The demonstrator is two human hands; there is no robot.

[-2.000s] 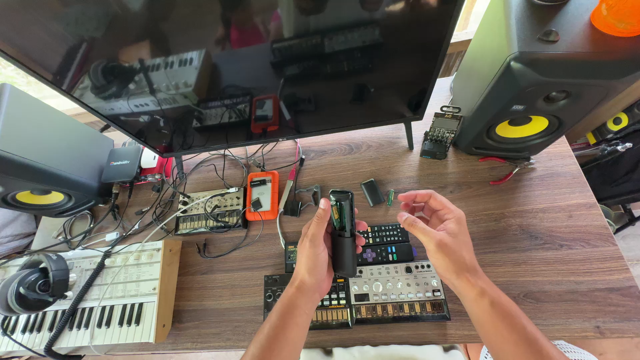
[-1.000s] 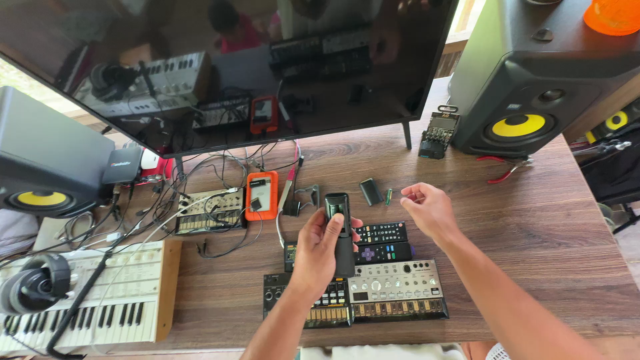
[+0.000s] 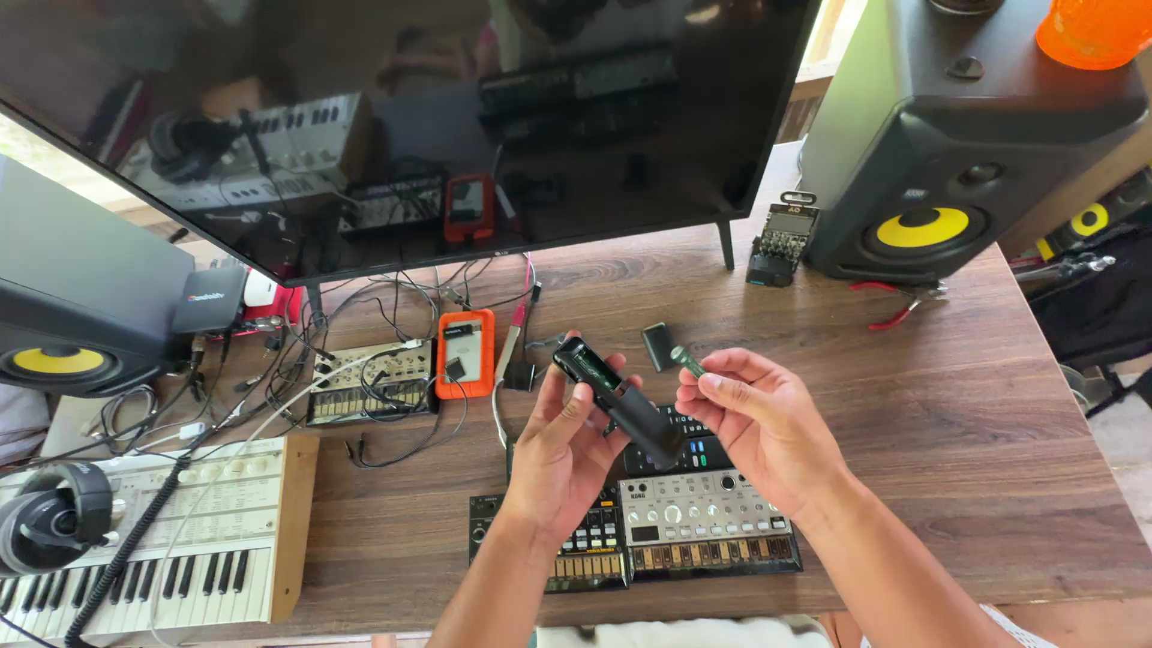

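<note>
My left hand [image 3: 567, 441] holds a black remote control [image 3: 634, 418], tilted, with its battery compartment uncovered and something green inside it. Between the thumb and fingertips of my right hand [image 3: 760, 405] is a small green battery [image 3: 688, 360], just right of the remote. On the desk behind my hands lies a small black cover [image 3: 658, 346]. Under my hands are another black remote [image 3: 702, 454], partly hidden, a silver Korg synthesizer module [image 3: 706, 517] and a darker module [image 3: 589, 540] beside it.
A large screen [image 3: 450, 108] stands at the back between two speakers [image 3: 972, 162] [image 3: 72, 297]. Tangled cables, an orange-cased drive [image 3: 465, 354] and a small synthesizer [image 3: 373, 382] lie left. Red-handled pliers [image 3: 891, 301] are at right. Headphones [image 3: 54, 517] rest on a keyboard [image 3: 171, 540].
My right hand has picked up the green battery, which lay on the desk beside the black cover one second ago. The remote in my left hand has turned, and its compartment faces up.
</note>
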